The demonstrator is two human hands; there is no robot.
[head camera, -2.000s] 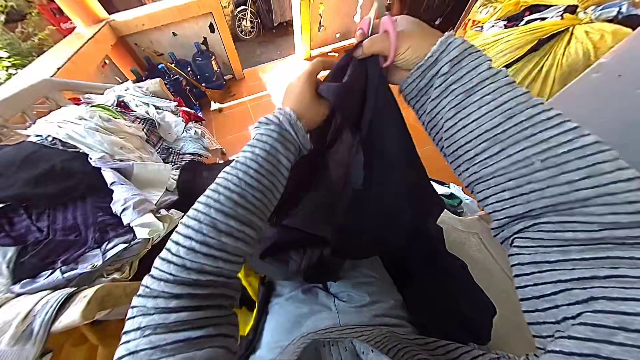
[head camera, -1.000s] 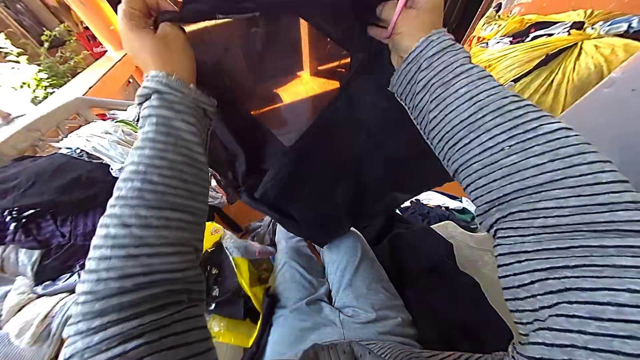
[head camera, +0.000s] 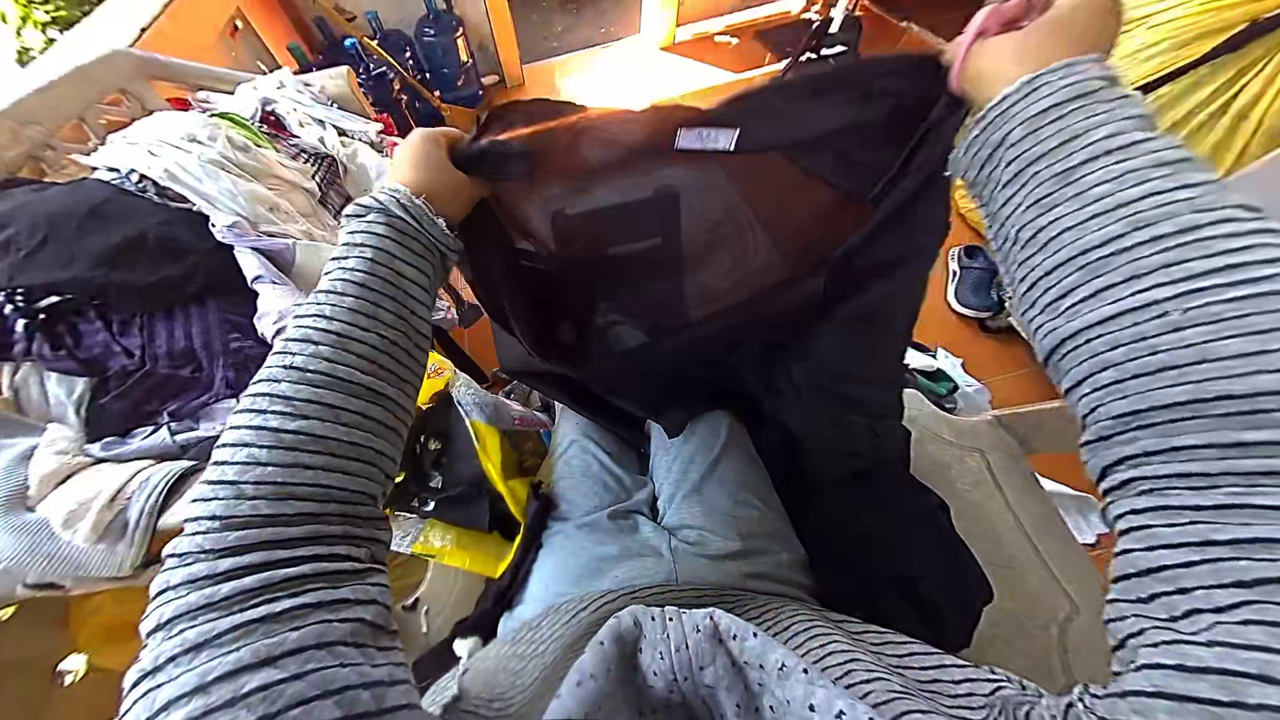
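Note:
A sheer black garment (head camera: 640, 250) with a small white label (head camera: 707, 139) is spread between my hands and hangs over my lap. My left hand (head camera: 436, 172) grips its upper left edge. At the upper right, my right hand (head camera: 1035, 45) holds the other top corner, with the pink handle of a pair of scissors (head camera: 985, 35) around its fingers; the blades are hard to make out. The fabric is thin enough that shapes behind it show through. Its lower part drapes past my right thigh.
Piled clothes (head camera: 130, 280) lie on the left. Beside my left leg is a yellow and black plastic bag (head camera: 470, 460). Large blue water bottles (head camera: 447, 55) stand beyond. A yellow cloth bundle (head camera: 1200, 70) is at the upper right, with a dark clog shoe (head camera: 972, 280) on the tiled floor.
The garment was bunched between my hands two seconds ago; now it is stretched out wide. Since the frame one second ago, my left hand has come lower and the label has come into view.

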